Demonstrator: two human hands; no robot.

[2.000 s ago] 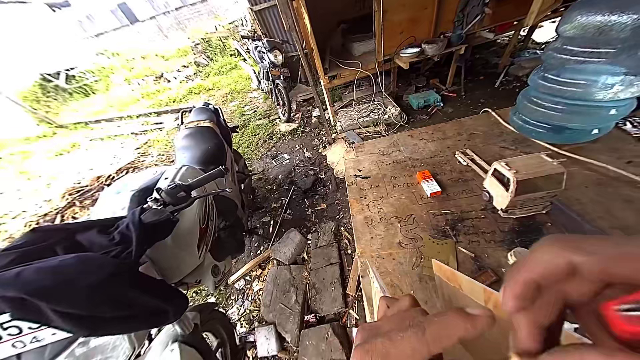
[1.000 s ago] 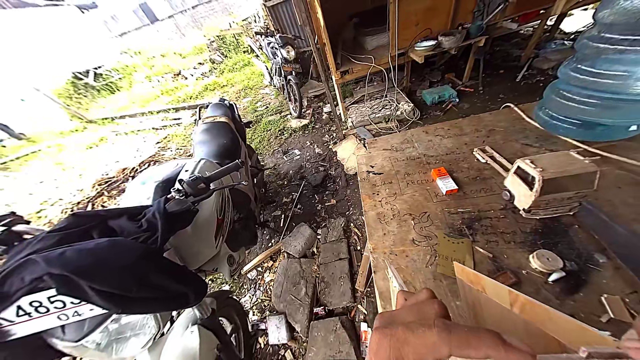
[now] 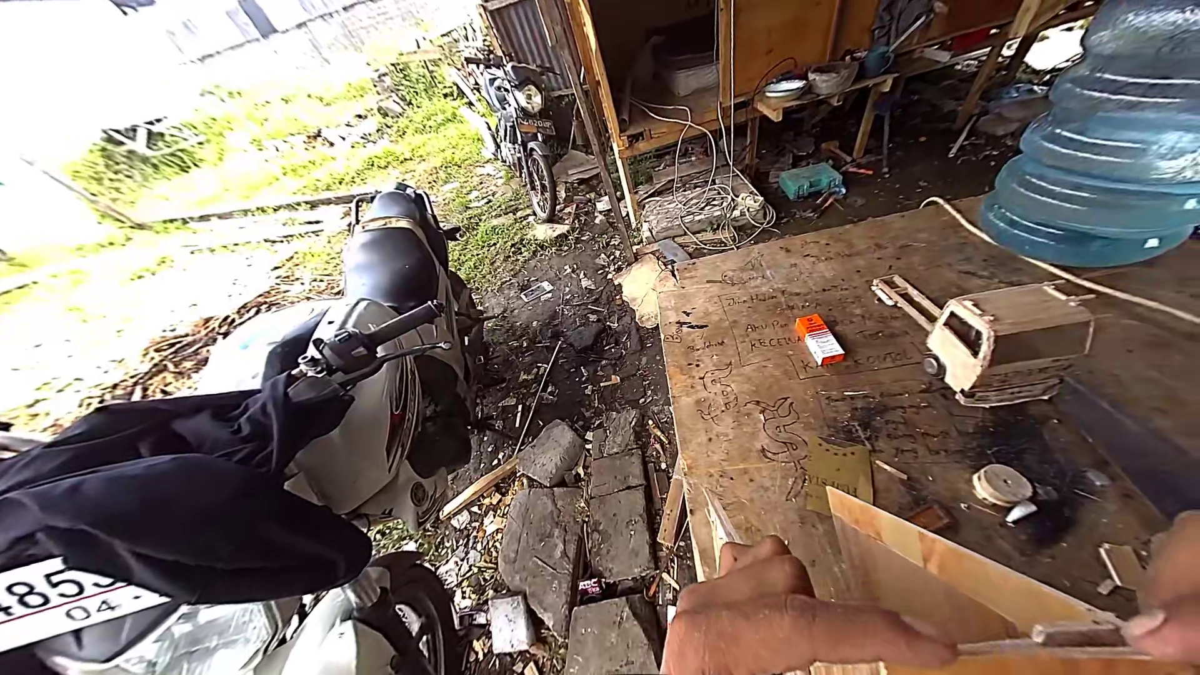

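Observation:
My left hand (image 3: 783, 614) is curled at the bottom edge, its thumb laid along a piece of pale wood (image 3: 909, 667); a thin pointed pale piece (image 3: 720, 525) sticks out beyond its knuckles. At the right edge, my right hand (image 3: 1167, 605), partly cut off, has its thumb against a small wooden stick (image 3: 1078, 635) lying along that wood. A thin wooden panel (image 3: 947, 562) stands tilted beyond the two hands. Farther back on the worktable are a wooden toy truck (image 3: 1012, 342), a round wooden disc (image 3: 1001, 485), an orange and white box (image 3: 819, 339) and a brown sandpaper sheet (image 3: 839, 472).
The plywood worktable (image 3: 741, 356) bears drawings and writing. A large blue water bottle (image 3: 1102, 141) stands at the back right, beside a pale cable (image 3: 1041, 265). Left of the table are stone blocks (image 3: 544, 548), a motorcycle (image 3: 394, 253) with dark cloth, and another motorcycle (image 3: 525, 122) farther off.
My right hand has moved right, away from my left hand, since the oldest frame. The red thing at the right edge there is out of view. My left hand stays low by the table's near edge.

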